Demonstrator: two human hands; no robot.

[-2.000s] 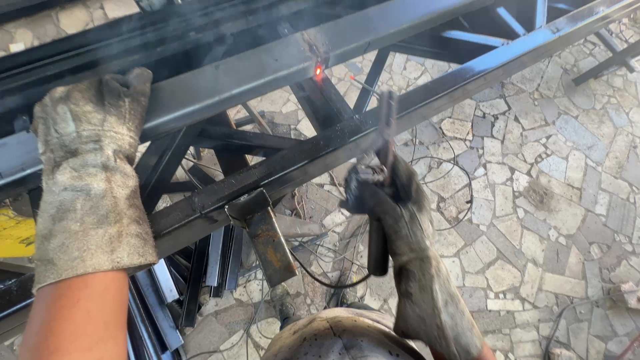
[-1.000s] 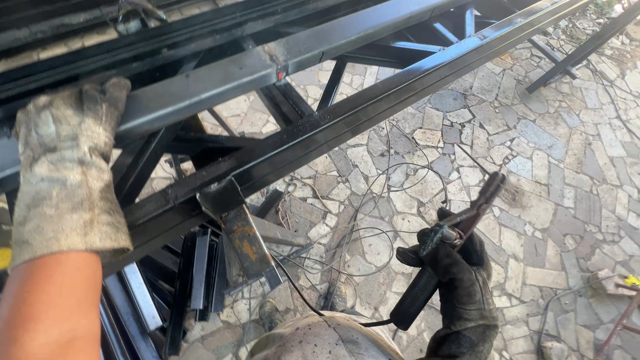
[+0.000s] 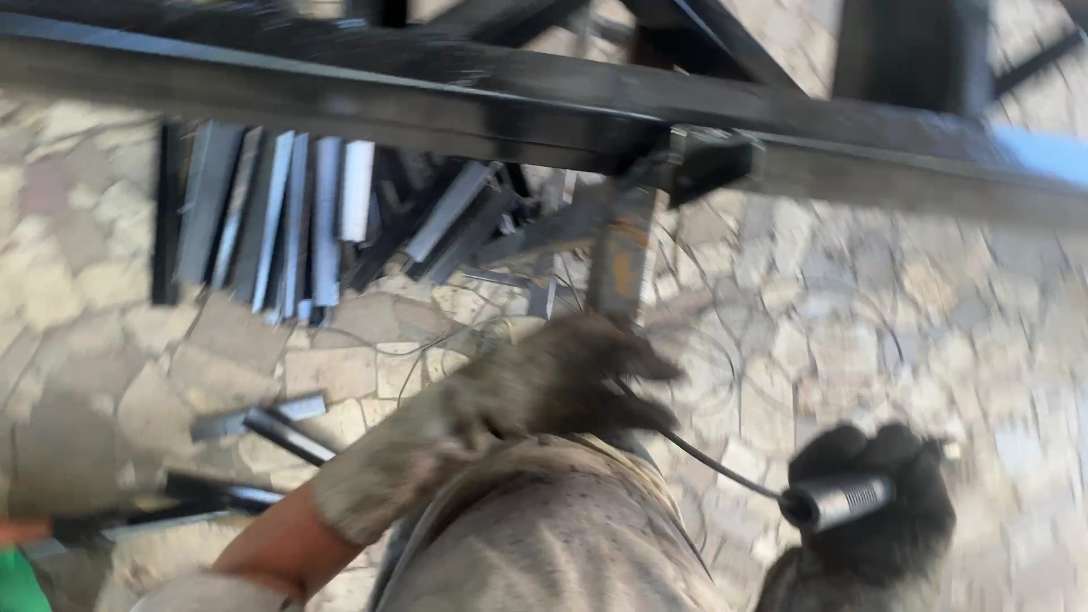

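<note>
My left hand, in a dirty leather welding glove, is blurred in front of my body, below a rusty steel bracket. Its fingers and thumb are parted around the welding cable; whether they touch it I cannot tell. At the lower right my right hand, in a dark glove, is closed on the electrode holder's handle, whose cable end points left. The jaws of the holder are hidden. Above both hands runs a black steel beam, with the rusty bracket hanging from it.
Cut steel profiles lie in a bunch under the beam. More short pieces lie on the stone-paved floor at the left. Thin cable loops cross the paving. Diagonal braces stand behind the beam.
My left hand has let go of the upper steel beam and come down in front of my body. My right hand still holds the electrode holder, now turned cable end left. The view has swung strongly.
</note>
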